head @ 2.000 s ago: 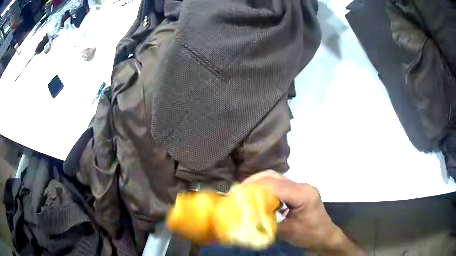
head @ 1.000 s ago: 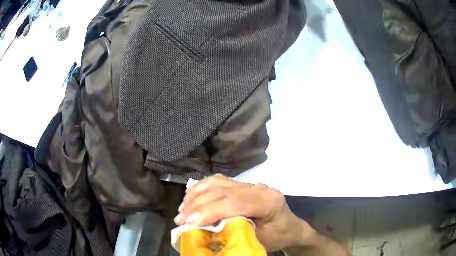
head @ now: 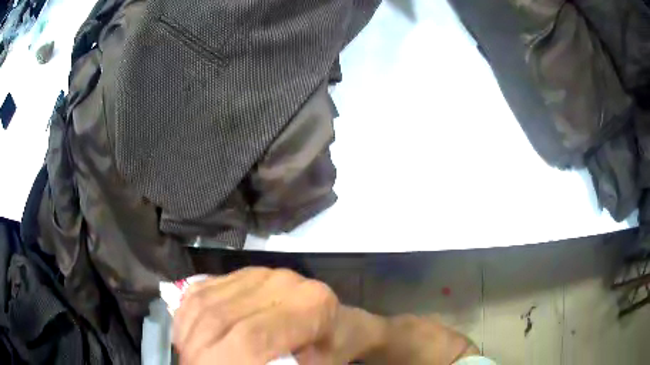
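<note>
My right hand (head: 256, 314) is at the bottom, its forearm coming in from the lower right. Its fingers are closed on a white paper sleeve (head: 169, 294) with a red mark; the fried dough stick itself is hidden or below the picture. A dark grey-brown jacket (head: 214, 100) lies in front of me, its woven front with a slanted welt pocket (head: 194, 41) uppermost and shiny brown lining (head: 296, 167) showing beside and under it. My hand is below the jacket's near edge, not holding it. My left hand is not in view.
The white worktable (head: 420, 157) has its near edge across the middle. Another jacket (head: 570, 93) lies at the right. A dark pile (head: 32, 306) hangs low at the left. A black rectangle (head: 8, 111) and a pale lump (head: 45, 52) lie at the far left.
The view has shifted, so the jackets and table sit further left and higher. My right hand has moved left in the picture, and the orange dough stick has gone out of sight.
</note>
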